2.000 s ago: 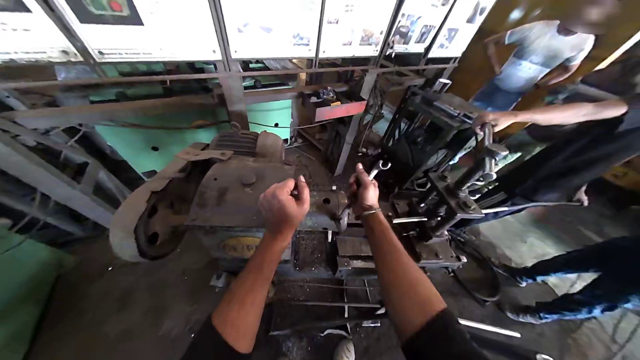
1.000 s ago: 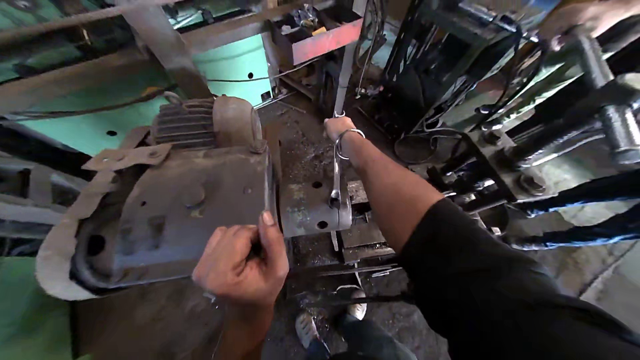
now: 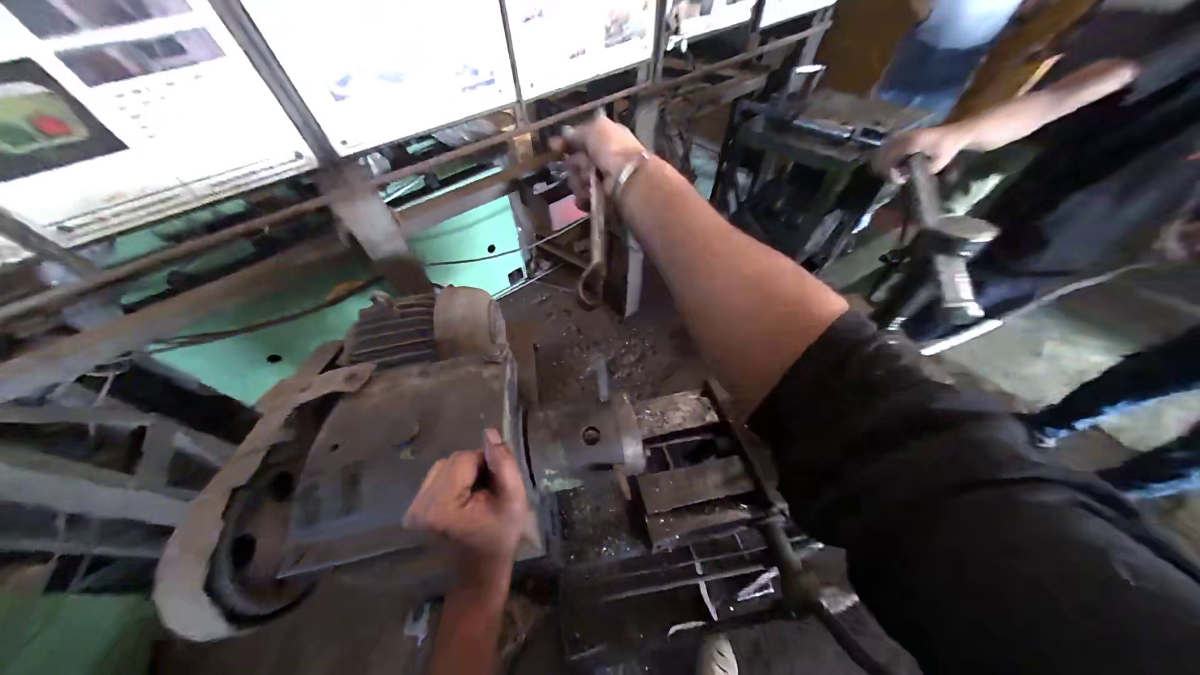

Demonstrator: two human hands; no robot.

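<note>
My right hand [image 3: 605,155], with a metal bangle at its wrist, grips a ring-ended spanner [image 3: 595,239] that hangs down beyond the machine. My left hand [image 3: 473,502] is curled with the thumb up, in front of the dark metal headstock cover [image 3: 403,450] of a lathe; its palm side is partly hidden, and I cannot tell if it holds anything. Between the headstock and the bed rails sits the lathe chuck [image 3: 586,436], a round hole in its side and a short upright metal piece [image 3: 602,378] at its top. An electric motor [image 3: 422,328] stands behind the cover.
Left of the headstock curves a belt guard [image 3: 202,553]. Metal bars and white boards [image 3: 394,56] run behind the machine. Metal chips lie on the floor [image 3: 600,337]. At right, another person's hand [image 3: 923,150] rests on a metal machine part [image 3: 942,234]; a further person stands beyond.
My right hand has risen from beside the chuck and moved away past it with the spanner. My left hand stays curled near the headstock. The view has tilted up.
</note>
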